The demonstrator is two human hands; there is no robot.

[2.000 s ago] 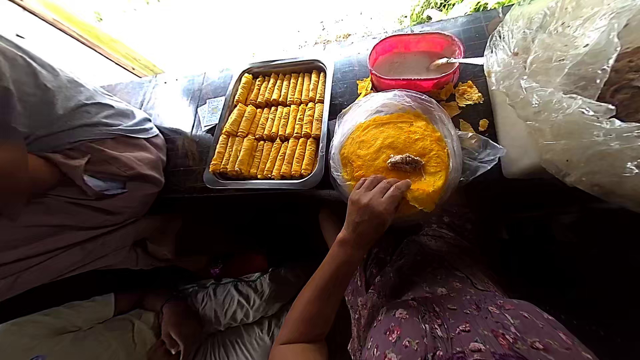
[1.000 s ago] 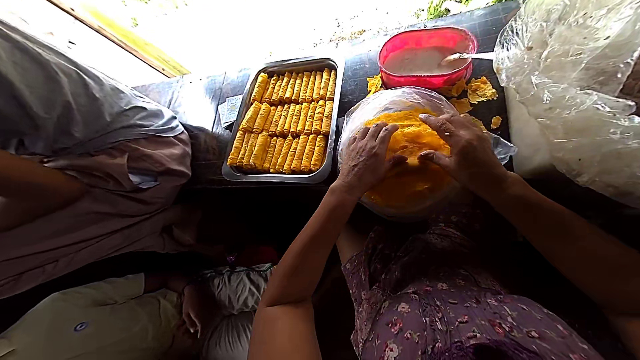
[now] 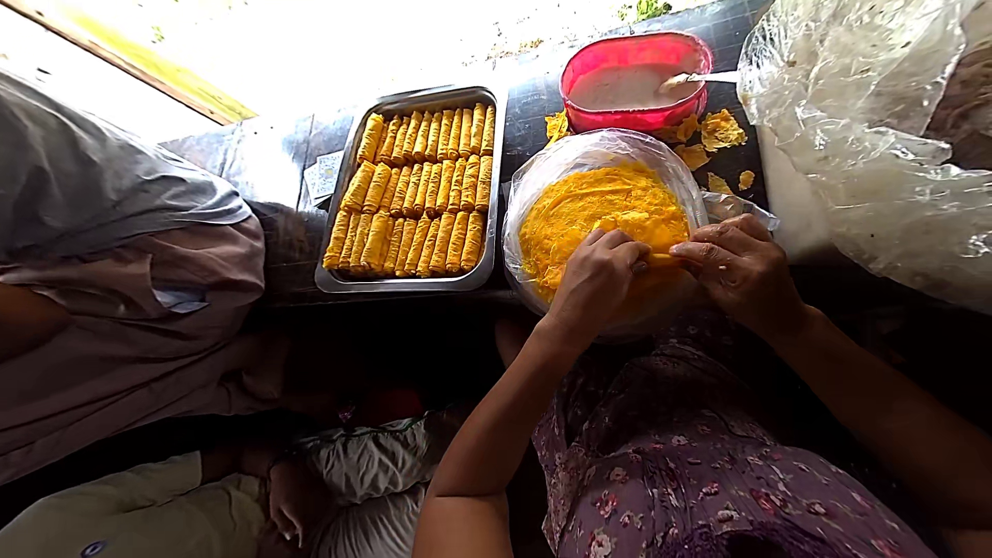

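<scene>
A round stack of thin yellow wrapper sheets (image 3: pixel 597 194) lies on a plastic-covered round support (image 3: pixel 523 190) in front of me. Over its near part, my left hand (image 3: pixel 601 271) and my right hand (image 3: pixel 736 260) pinch the two ends of a partly rolled yellow wrapper (image 3: pixel 659 254). The filling inside it is hidden. To the left, a metal tray (image 3: pixel 403 285) holds several rows of finished yellow rolls (image 3: pixel 415 186). Behind the stack stands a red plastic tub (image 3: pixel 632 116) of pale liquid with a light-handled utensil (image 3: pixel 697 77) in it.
Torn yellow wrapper scraps (image 3: pixel 722 130) lie on the dark table (image 3: pixel 535 101) beside the tub. A large clear plastic bag (image 3: pixel 852 116) takes up the right side. One person in grey clothing (image 3: pixel 116 178) is at the left; another person (image 3: pixel 139 511) is at the lower left.
My right hand, out of view two seconds ago, has come to the stack. The brown filling seen on the sheet then is now covered. Both hands have moved together around the rolled wrapper.
</scene>
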